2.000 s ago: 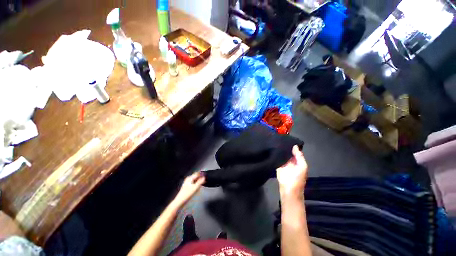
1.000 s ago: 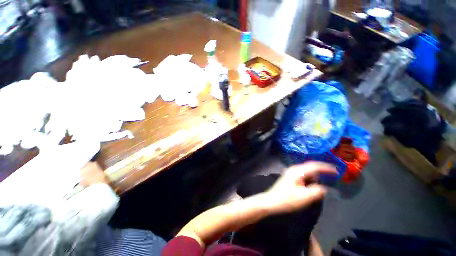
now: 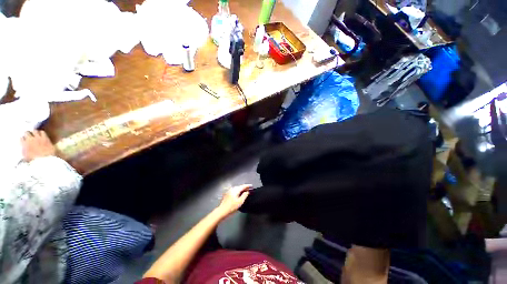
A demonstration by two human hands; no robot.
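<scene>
A large matte black garment (image 3: pixel 350 172) hangs spread out above the floor in front of me. My left hand (image 3: pixel 237 198) is at its left corner, with the fingers closed on the cloth edge. My right forearm shows at the bottom, below the garment. My right hand is hidden behind the black cloth, so its grip cannot be seen.
A wooden table (image 3: pixel 128 119) holds white cloth (image 3: pixel 83 33), a black hand tool (image 3: pixel 235 58), a red tin (image 3: pixel 284 44) and thread snips (image 3: pixel 209 90). Another person's hand (image 3: pixel 38 145) is at its left. Blue bag (image 3: pixel 328 100) and cartons (image 3: pixel 472 188) stand beyond; dark cloth lies lower right.
The black garment, bunched and low before, is now raised and spread wide. My left hand, earlier open in front of it, is now on its left corner. The view has shifted.
</scene>
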